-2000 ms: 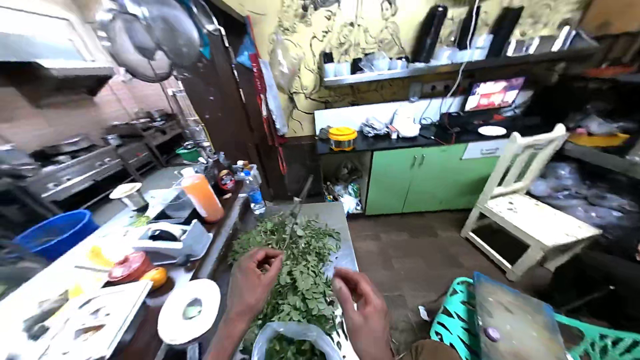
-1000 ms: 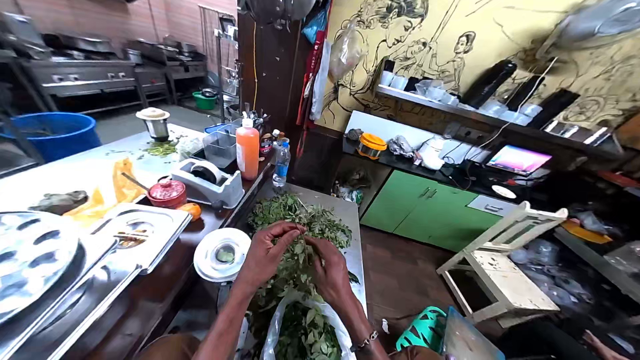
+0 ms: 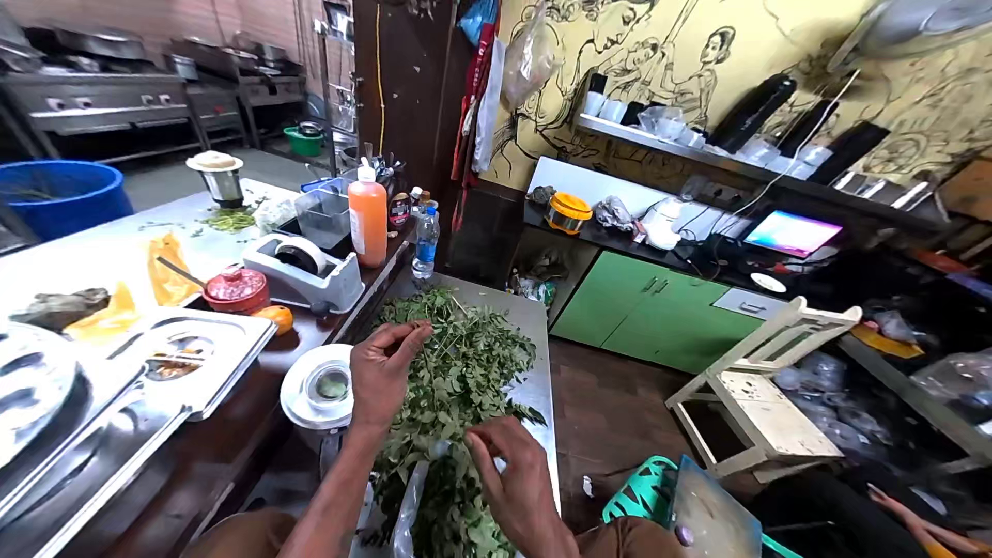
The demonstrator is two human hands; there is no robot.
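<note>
A heap of leafy green sprigs (image 3: 484, 349) lies on a metal table (image 3: 531, 310). Above its left side is my left hand (image 3: 384, 372), thumb and fingertips pinched together on what looks like a thin stem. My right hand (image 3: 515, 473) is lower and to the right, over the near edge of the heap, its thumb and index finger close together; whether a leaf is between them is unclear. Between my forearms a clear plastic bag (image 3: 407, 511) stands with its mouth up, and green leaves show in and beside it.
On the left, a dark counter (image 3: 271, 372) holds steel trays (image 3: 221, 380), a tape dispenser (image 3: 310, 271), a red lidded pot (image 3: 236, 291) and an orange bottle (image 3: 367, 217). A water bottle (image 3: 425, 244) stands behind the heap. A white chair (image 3: 775, 403) and green crate (image 3: 643, 488) are at right, near a person's arm (image 3: 899, 515).
One second ago my hands were together above the heap. Now they are apart: the right hand has come down toward the bag, while the left remains raised over the leaves.
</note>
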